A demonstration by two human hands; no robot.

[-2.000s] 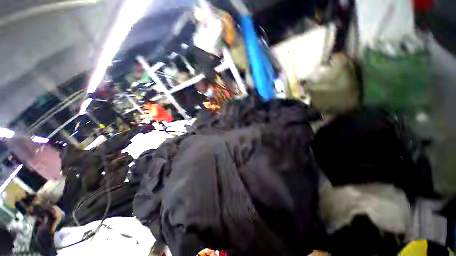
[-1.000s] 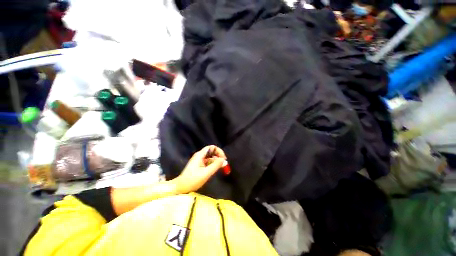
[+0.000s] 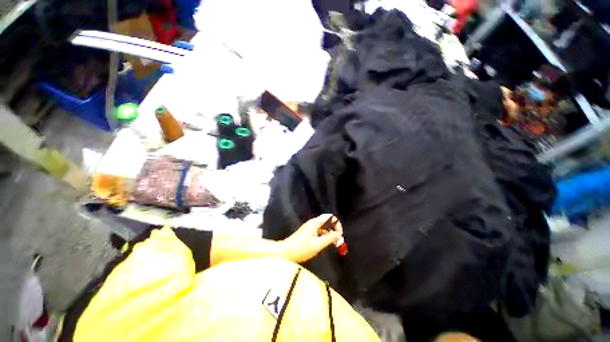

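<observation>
The black coat (image 3: 428, 180) lies in a large crumpled mass in front of me, with small pale marks on its shell. My left hand (image 3: 320, 239) is at the coat's near left side, fingers curled together. A small red thing (image 3: 342, 249) shows at its fingertips; whether it is held or worn on a finger I cannot tell. No needle or thread can be made out. A skin-coloured patch (image 3: 458, 337) at the bottom edge, right of centre, may be part of my right hand or arm; it is cut off.
Left of the coat, a white-covered table (image 3: 261, 53) holds black thread cones (image 3: 234, 143) with green ends, a brown-orange cone (image 3: 170, 125), a striped bundle (image 3: 160, 182), a dark pile (image 3: 237, 210) and a phone (image 3: 281, 111). A green-topped item (image 3: 126, 111) stands behind. A blue roll (image 3: 582, 192) lies at right.
The view has turned down onto the coat and table, which now sit further right in the picture. My left hand has come into view and stays curled at the coat's near left side.
</observation>
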